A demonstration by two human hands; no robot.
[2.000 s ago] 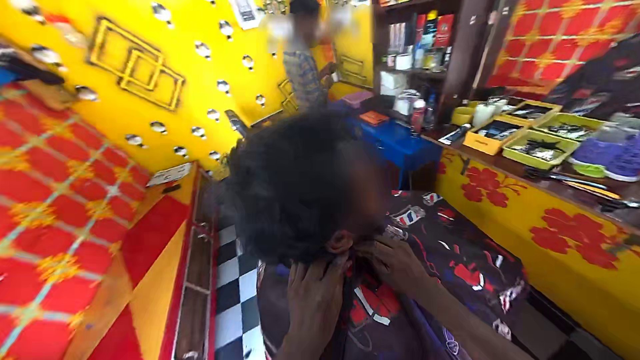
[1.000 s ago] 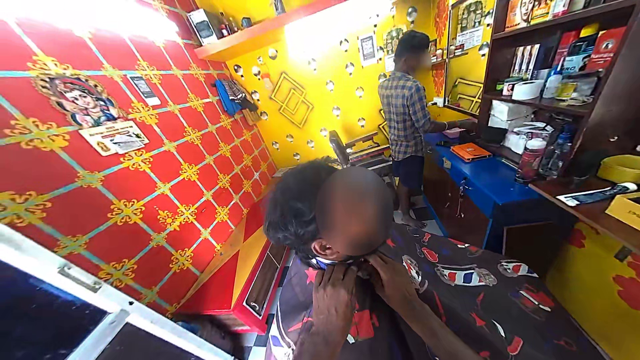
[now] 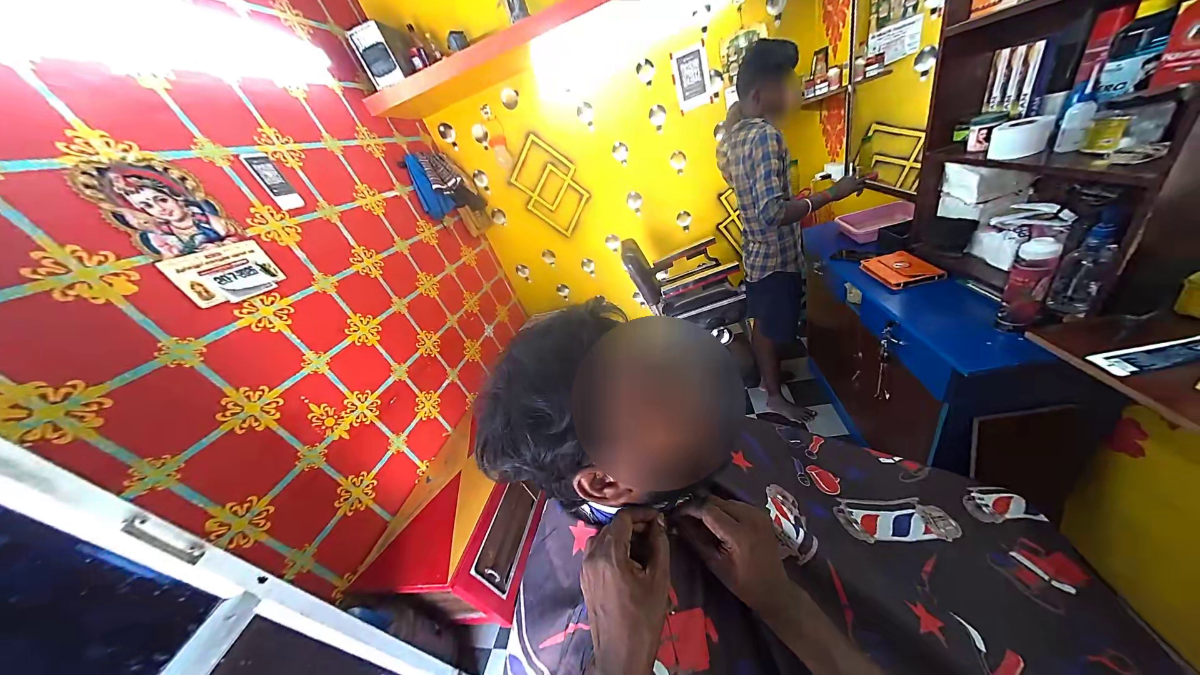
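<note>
A seated person [image 3: 544, 403] with dark hair is draped in a dark barber's cape [image 3: 900, 581] printed with barber poles and red stars. Below the chin, my left hand [image 3: 626, 572] pinches the cape's neck edge with thumb and fingers. Close beside it on the right, my right hand [image 3: 736, 544] grips the same edge at the front of the neck. A strip of white and blue shows at the neck under the ear. The fingertips partly hide the neckline, so the fastening itself cannot be made out.
Another person [image 3: 764, 187] in a checked shirt stands beyond, by a blue counter [image 3: 937, 328] with an orange case [image 3: 902, 270] and pink tray [image 3: 874, 220]. A black barber chair [image 3: 689, 291] is behind. Dark shelves [image 3: 1059, 164] hold bottles. A white-framed door [image 3: 187, 553] is at lower left.
The view has swung and shows more of the red wall and the room behind. Both hands stay at the cape's neckline beneath the seated person's chin.
</note>
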